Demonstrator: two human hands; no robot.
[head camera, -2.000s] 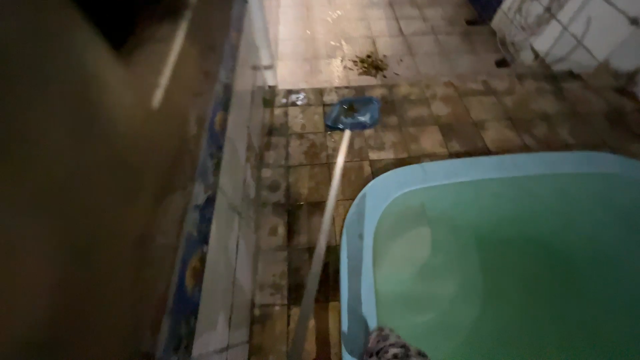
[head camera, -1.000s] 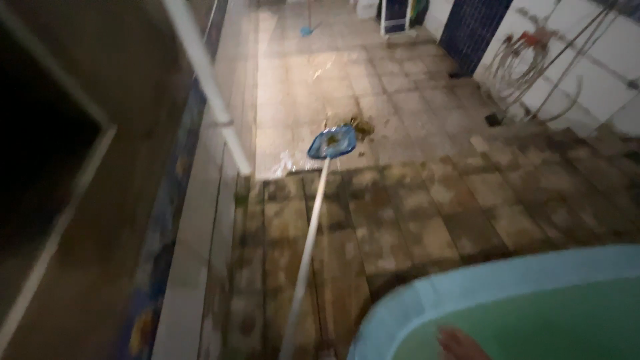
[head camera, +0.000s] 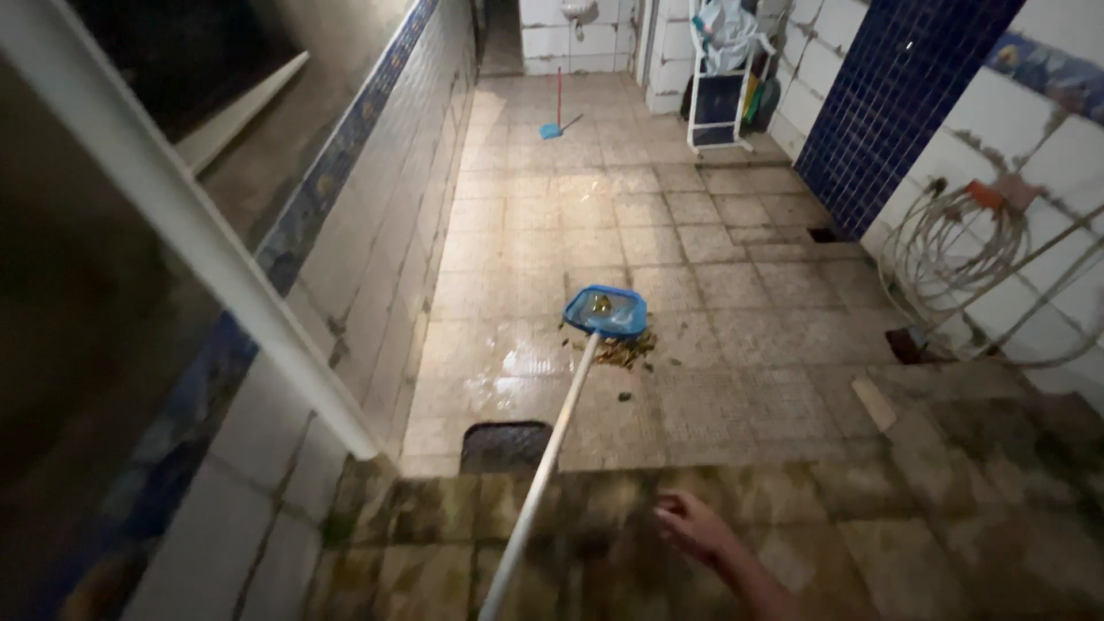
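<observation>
A blue pool leaf skimmer (head camera: 606, 312) with some leaves in its net is over the tiled floor, at a small pile of wet leaves (head camera: 623, 349). Its long white pole (head camera: 545, 474) runs down to the bottom edge of the view. My right hand (head camera: 686, 522) is to the right of the pole, apart from it, with its fingers curled and nothing seen in them. My left hand is out of view, and so is the pole's near end.
A white post (head camera: 259, 319) slants along the left wall. A dark floor drain (head camera: 504, 446) lies by the step edge. Farther off stand a blue dustpan (head camera: 550, 131) with a red handle and a white folding chair (head camera: 716, 129). A coiled hose (head camera: 957, 233) hangs at the right.
The skimmer has moved forward from the brown tiles to the leaf pile on the lighter floor. My right hand has come into fuller view. The view has turned away from the light-blue tub.
</observation>
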